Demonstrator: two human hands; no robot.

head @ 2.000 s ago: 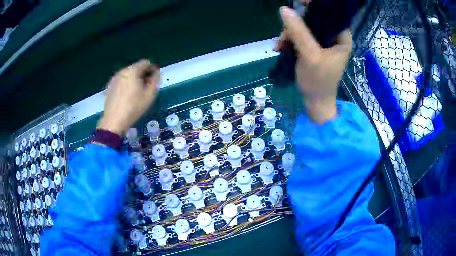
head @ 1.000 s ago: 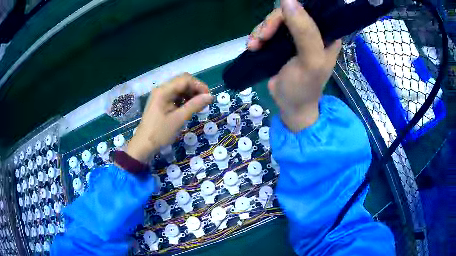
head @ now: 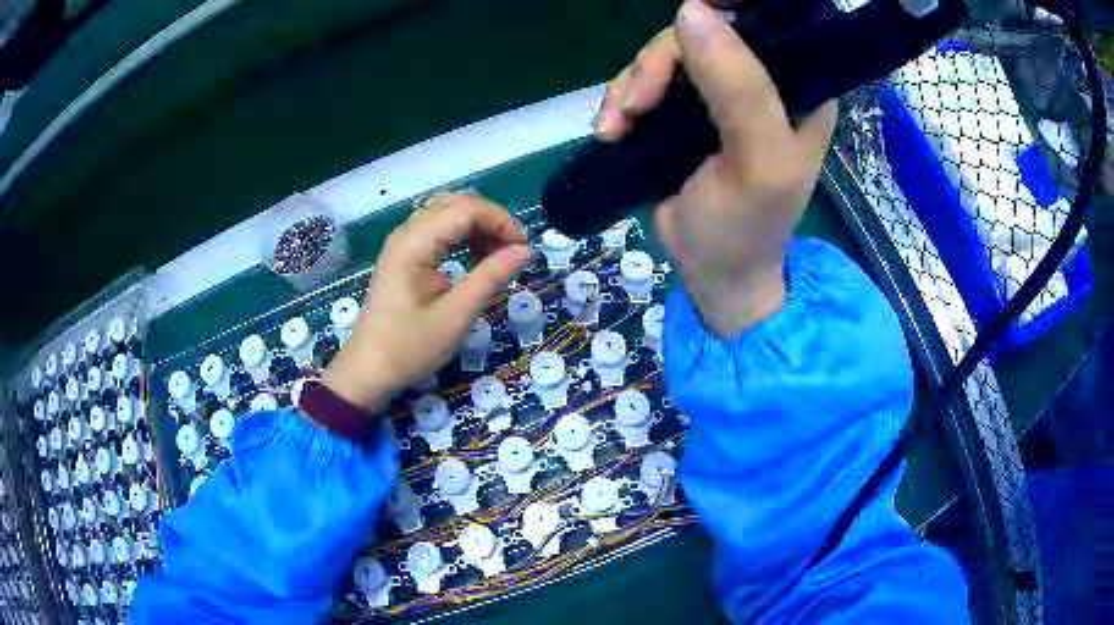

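My right hand (head: pixel 739 183) grips a thick black electric screwdriver (head: pixel 660 153) at the upper right, its dark front end pointing down-left over the top row of the tray. My left hand (head: pixel 434 287) is beside that end, thumb and forefinger curled close together at the tray's far edge; whether a screw is between them cannot be told. Rows of small units with white round caps (head: pixel 547 369) fill the clear tray, with yellow, red and dark lead wires (head: pixel 538 562) between rows. My left hand and sleeve cover part of the tray.
A round translucent cup of screws (head: pixel 305 247) stands at the tray's far edge, by a pale rail (head: pixel 379 183). Another tray of units (head: pixel 92 415) is at the left. At the right are a wire mesh (head: pixel 977 147), a blue bin (head: pixel 941 208) with white contents, and a black cable (head: pixel 1038 275).
Since two seconds ago, the screwdriver has come down-left over the tray and my left hand has moved right towards its front end. In the last second both hands have shifted only slightly.
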